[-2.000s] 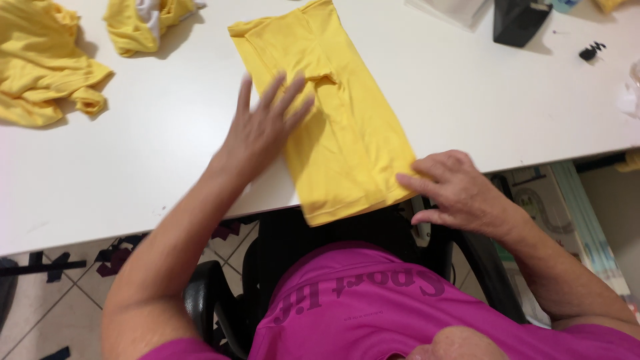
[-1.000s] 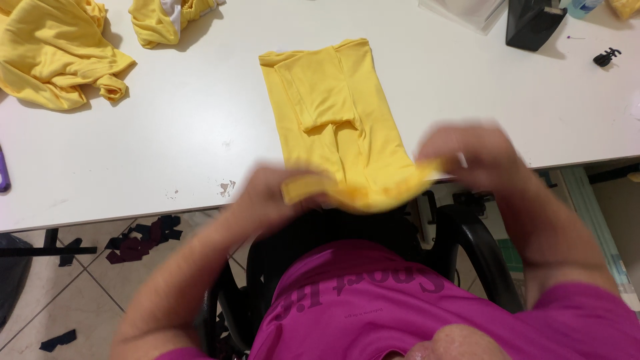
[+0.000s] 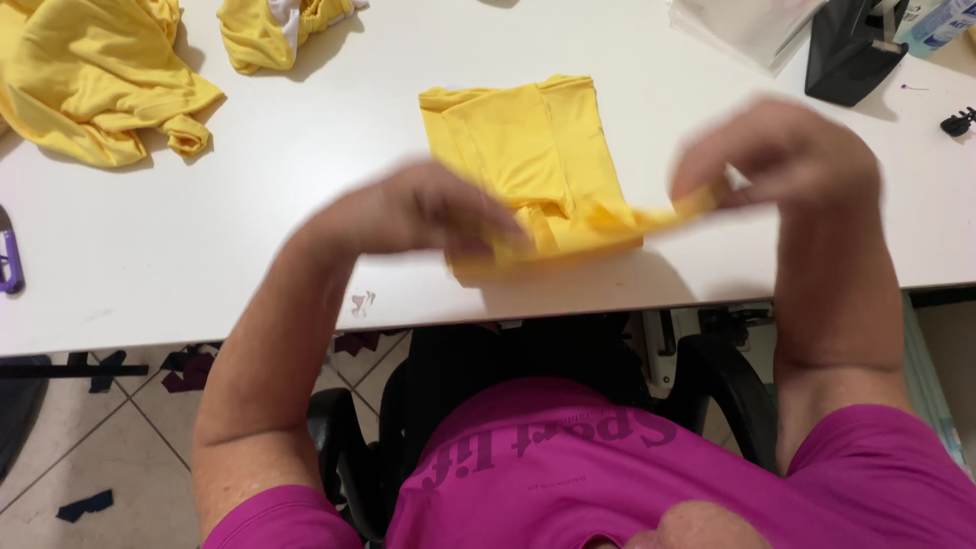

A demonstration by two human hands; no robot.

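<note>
A yellow fabric garment (image 3: 526, 145) lies in the middle of the white table, its far part flat and its near part folded up. My left hand (image 3: 457, 217), blurred, grips the left end of the raised near edge. At the other end, my right hand (image 3: 770, 164) pinches the same edge between thumb and fingers and holds it above the table. The lifted edge stretches between both hands and is blurred too. Part of the left fingertips is hidden by cloth.
Crumpled yellow garments (image 3: 99, 76) lie at the far left, with a smaller yellow and white one (image 3: 263, 34) beside them. Purple-handled scissors (image 3: 11, 259) are at the left edge. A black tape dispenser (image 3: 850, 53), clear plastic bags (image 3: 743, 27) and a black hair clip (image 3: 959, 122) are at right.
Two seconds ago the garment lay stretched out long under my hands. Its near edge was then lifted by both hands and has moved away from the table's front edge, so the garment is now shorter.
</note>
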